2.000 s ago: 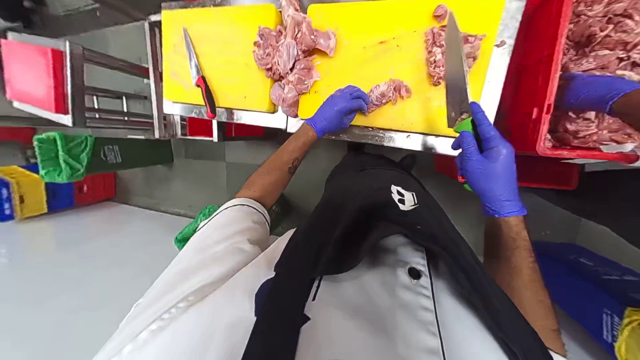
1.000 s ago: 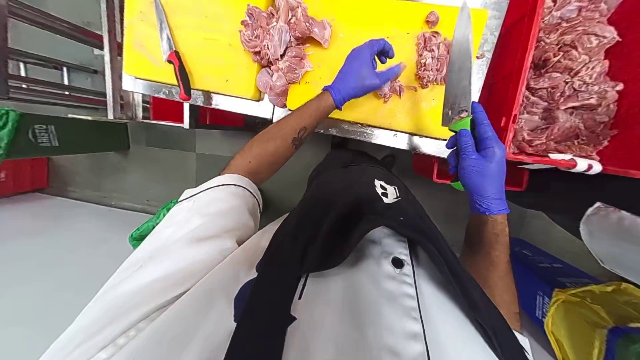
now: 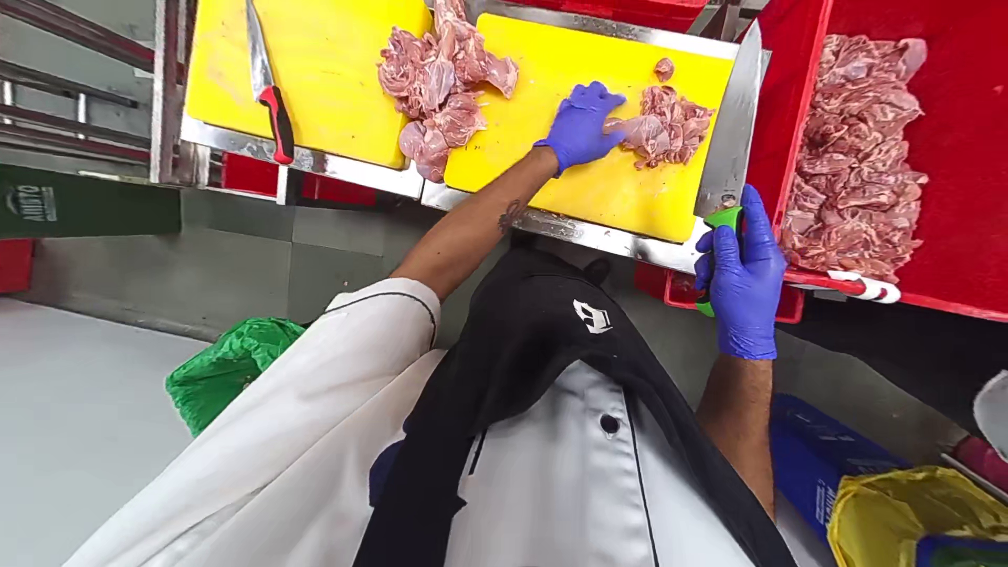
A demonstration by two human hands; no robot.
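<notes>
My right hand (image 3: 740,272), in a blue glove, is closed on the green handle of a large chef's knife (image 3: 734,130), its blade pointing away from me over the right edge of a yellow cutting board (image 3: 543,102). My left hand (image 3: 584,130), also gloved, rests low over that board, fingers apart, its fingertips beside a pile of cut raw meat (image 3: 668,130). Whether it touches the meat cannot be told. One small meat piece (image 3: 664,69) lies beyond the pile. Larger raw meat pieces (image 3: 441,71) lie where the two yellow boards meet, left of my left hand.
A knife with a red and black handle (image 3: 277,118) lies on the left yellow board (image 3: 339,79). At the right stands a red crate (image 3: 957,205) holding much cut meat (image 3: 858,157). A metal rack (image 3: 167,87) is at the left, a green bag (image 3: 228,366) below, a yellow-lined bin (image 3: 906,504) lower right.
The meat pile on the right board is now larger and in one heap beside my left hand. The co-worker's gloved hand seen over the red crate two seconds ago is gone. My right hand keeps the knife.
</notes>
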